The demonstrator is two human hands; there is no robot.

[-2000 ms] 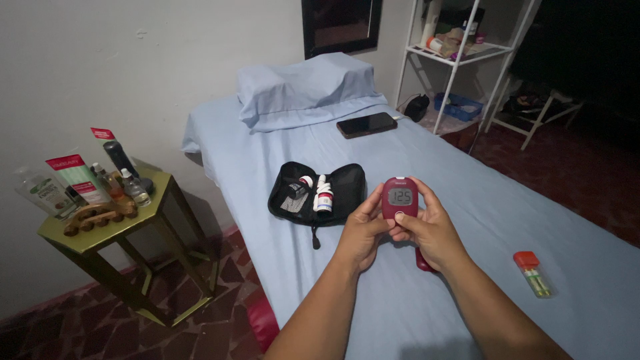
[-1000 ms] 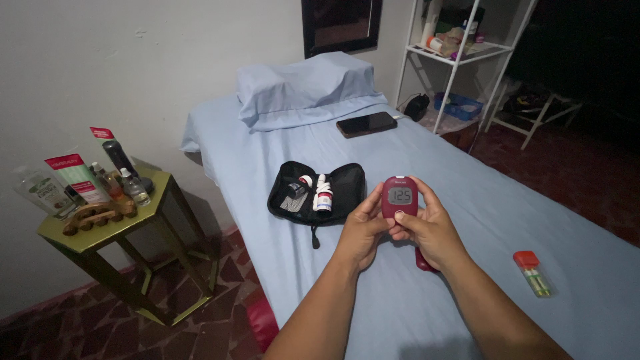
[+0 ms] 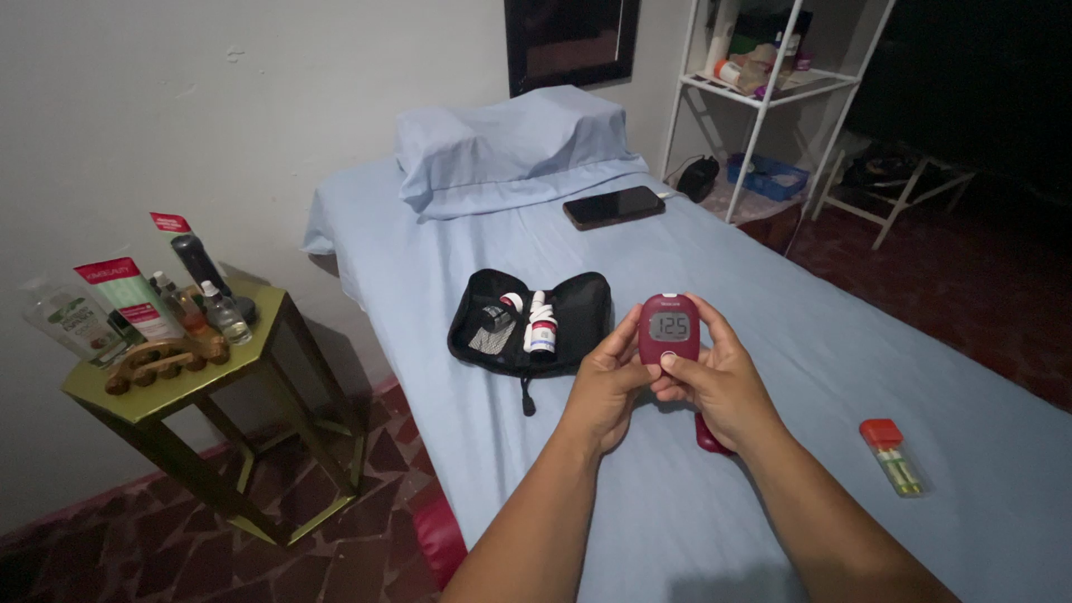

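Note:
A dark red blood glucose meter [image 3: 668, 331] is held upright between my two hands, its screen toward me. My left hand [image 3: 614, 381] grips its left edge. My right hand [image 3: 727, 377] holds the right edge, the thumb at the round button below the screen. Left of the hands lies an unzipped black zip case [image 3: 590, 316], with a white test strip vial [image 3: 543, 335] and other small items inside. A dark red object [image 3: 712, 435] lies partly hidden under my right hand. To the right is a clear plastic container with an orange lid [image 3: 894, 461].
The bed's blue sheet [image 3: 804, 360] lies beneath everything. Farther back are a smartphone [image 3: 614, 208] and a covered pillow [image 3: 511, 146]. A gold side table [image 3: 251, 335] at left holds bottles, tubes and a wooden massage roller [image 3: 167, 362]. A white shelf [image 3: 770, 96] stands behind.

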